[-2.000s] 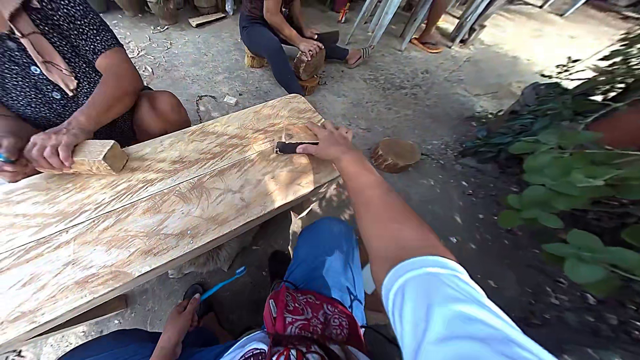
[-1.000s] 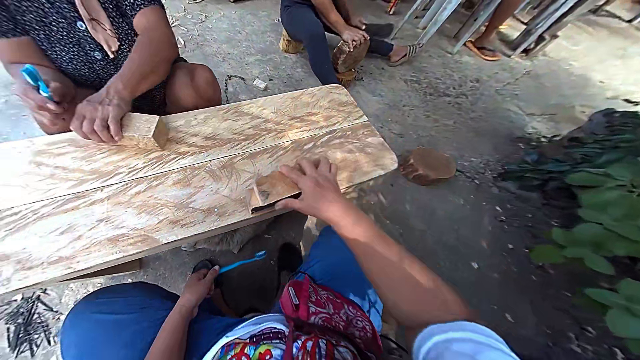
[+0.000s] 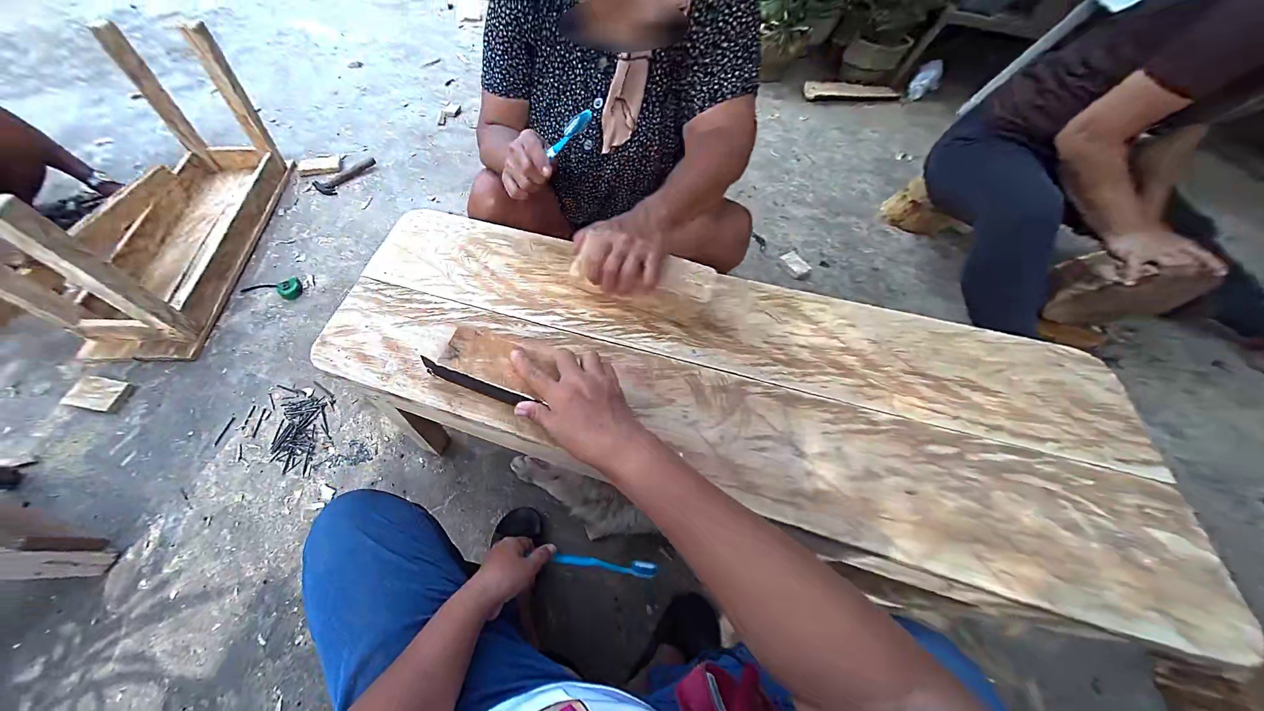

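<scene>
My right hand rests on a flat wooden block with a dark strip, perhaps sandpaper, along its near edge. The block lies on the near board of a wooden table marked with brown streaks. My left hand is low between my knees, closed on the handle of a blue toothbrush. Across the table a person's hand, blurred, presses a wooden block on the far board. That person's other hand holds another blue toothbrush.
At the left lie an upturned wooden table frame, a hammer, a green tape measure and a pile of dark sticks or nails. A seated person at the right holds a round wood piece. An animal's pale furry body lies under the table.
My right hand and its block have moved from near the table's right end to its left end. The view has swung left. My left hand still holds the toothbrush.
</scene>
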